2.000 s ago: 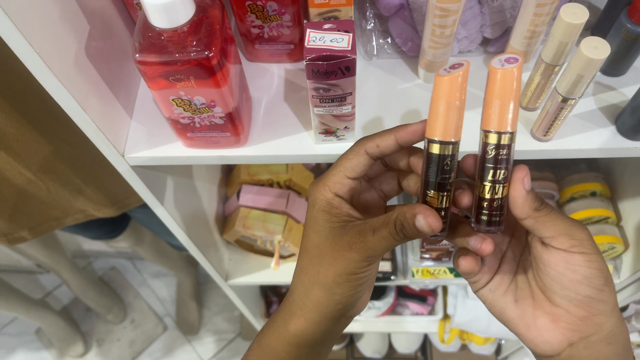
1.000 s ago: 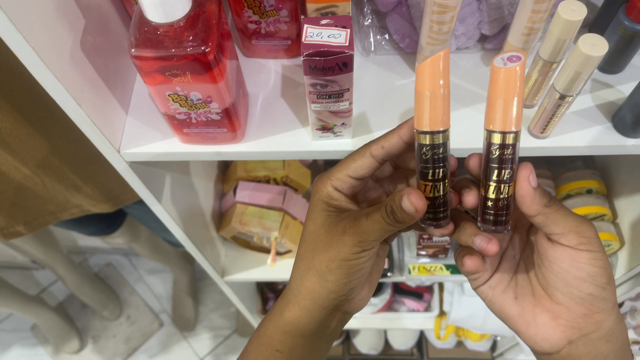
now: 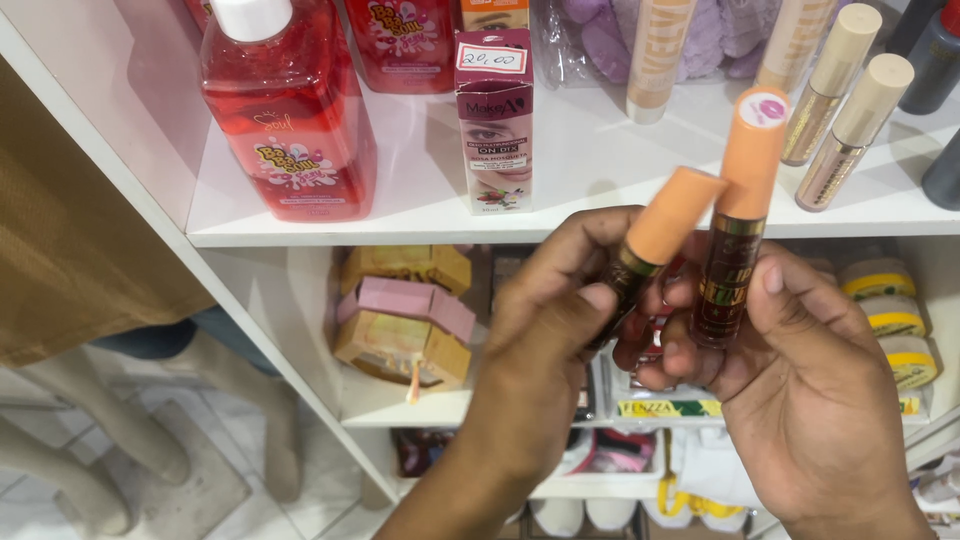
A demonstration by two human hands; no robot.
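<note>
My left hand (image 3: 540,337) grips a dark lip tint tube with an orange cap (image 3: 673,214), its top leaning to the right. In my right hand (image 3: 810,375) is a second lip tint tube (image 3: 726,277), nearly upright, pinched between thumb and fingers, with a round lips sticker on top of its orange cap. The two caps overlap in view; whether they touch I cannot tell. Both tubes are in front of the white shelf's edge. Behind them a purple boxed face oil (image 3: 495,142) with a price sticker stands on the upper shelf.
Large red gel bottles (image 3: 289,112) stand at the upper left. Beige tubes (image 3: 660,56) and cream-capped cosmetic tubes (image 3: 855,131) are at the right. Below are hexagonal boxes (image 3: 405,337) and yellow-banded round containers (image 3: 896,324). Mannequin legs (image 3: 97,420) stand left of the white shelf unit (image 3: 375,238).
The tube in my left hand has tilted to the right; it was upright beside the other one before. My right hand still holds its tube nearly upright.
</note>
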